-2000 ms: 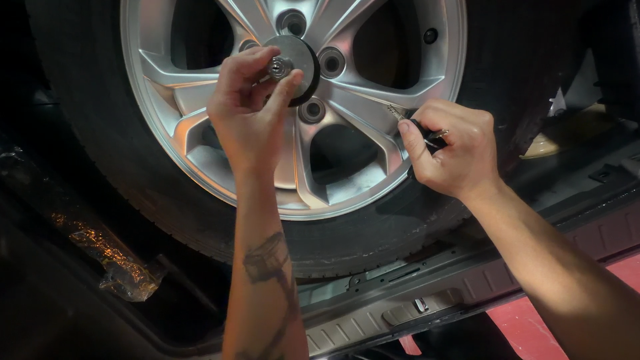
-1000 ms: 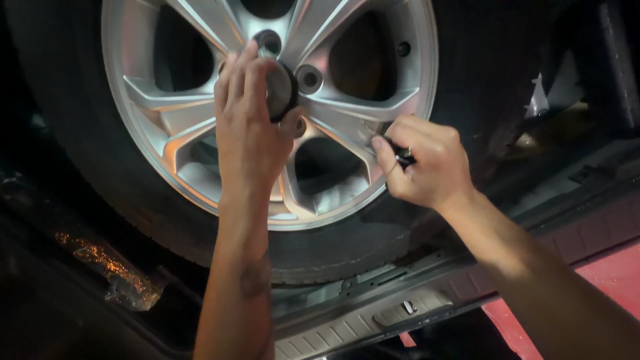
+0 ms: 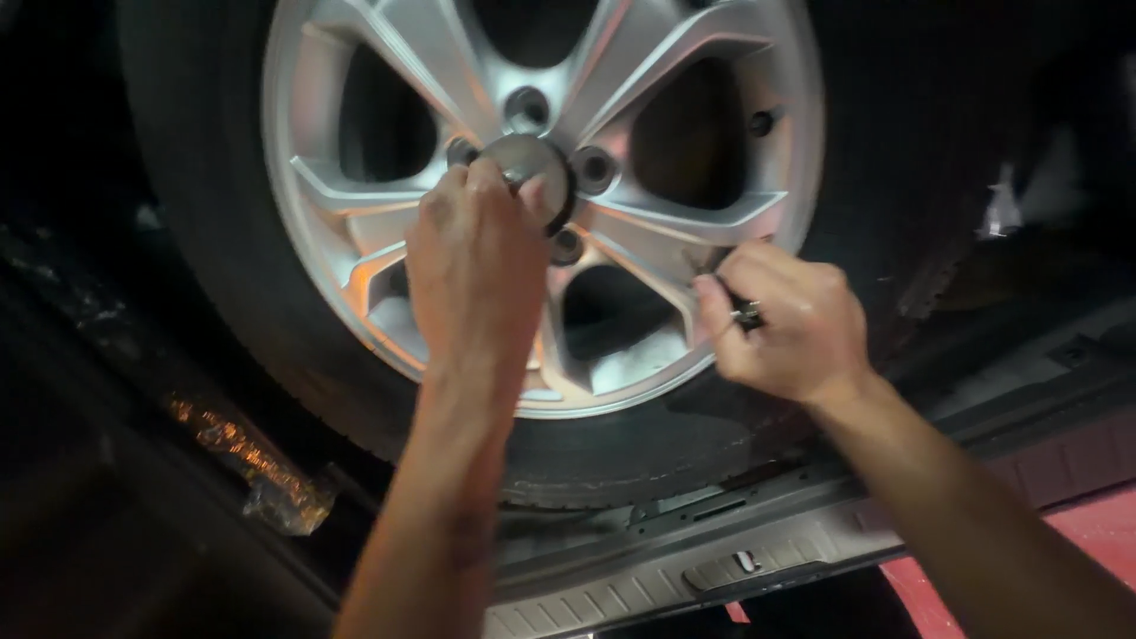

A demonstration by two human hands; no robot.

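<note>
A silver alloy wheel [image 3: 652, 235] with a black tire [image 3: 612, 457] lies in a dark vehicle compartment. At its hub is a round metal disc with a dark rim [image 3: 541, 169]. My left hand [image 3: 479, 240] covers the disc's lower left part, fingers closed around a small metal fitting [image 3: 512, 180] at its middle. Over the right lower spokes, my right hand [image 3: 785, 319] is closed around a small dark tool with metal parts [image 3: 745, 312]; its thin tip points up-left toward a spoke. The tool's exact kind cannot be told.
Nearest me runs a ribbed sill trim [image 3: 586, 603] with a metal latch striker [image 3: 745, 561]. Crumpled clear plastic [image 3: 293, 501] lies along the left side. A pale scrap [image 3: 1003, 209] is at the right, and a red surface [image 3: 1100, 532] shows beyond the sill.
My left hand has shifted on the hub disc: its fingers lay across the disc one second ago and now pinch at the middle. My right hand still grips the small tool.
</note>
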